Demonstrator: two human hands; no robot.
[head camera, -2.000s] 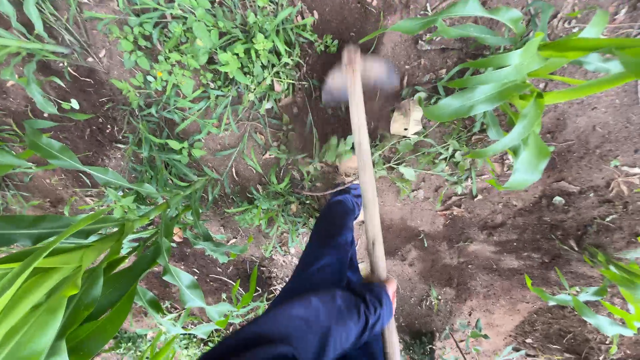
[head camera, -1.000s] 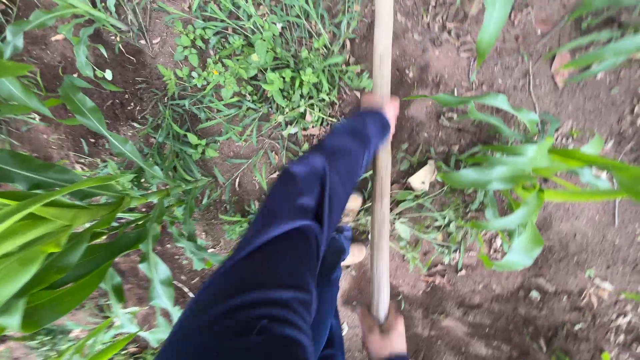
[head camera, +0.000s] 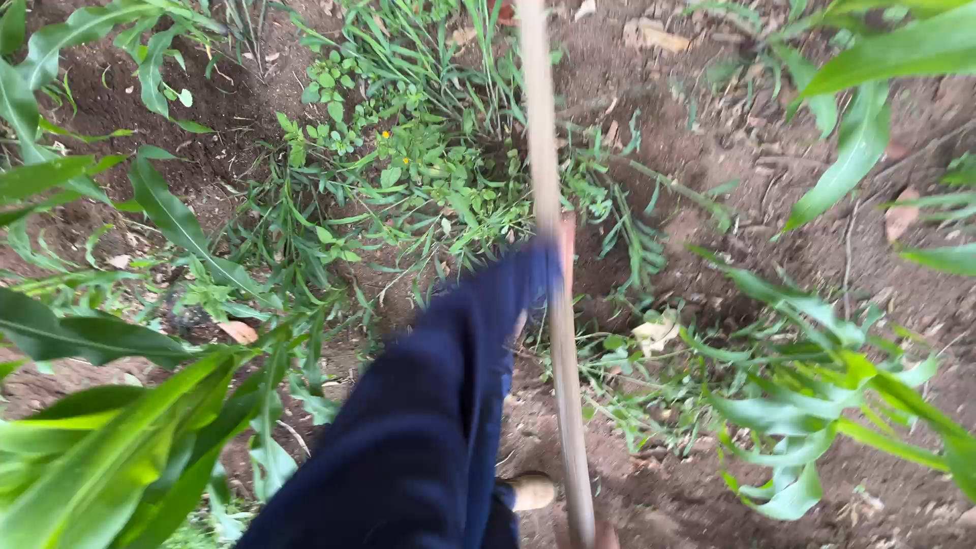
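Observation:
A long wooden hoe handle (head camera: 566, 366) runs from the top edge to the bottom edge of the view, right of centre, its upper part blurred. My left hand (head camera: 566, 240), blurred and mostly hidden by the dark blue sleeve and the handle, is closed round its middle. Only a small part of my right hand (head camera: 606, 536) shows at the bottom edge, closed round the lower end. The hoe's head is outside the view. Green weeds (head camera: 427, 175) with a few small yellow flowers grow in the soil left of the handle.
Broad-leaved maize-like plants stand at the left (head camera: 114, 457) and right (head camera: 785, 412). Brown soil (head camera: 671, 503) with dry leaves and uprooted-looking weeds (head camera: 633, 374) lies between them. A light-coloured shoe tip (head camera: 531, 492) shows near the bottom, beside the handle.
The hoe's head, seen near the top two seconds ago, is out of view. Since one second ago, my left hand has moved down in the view and my right hand has dropped to the bottom edge.

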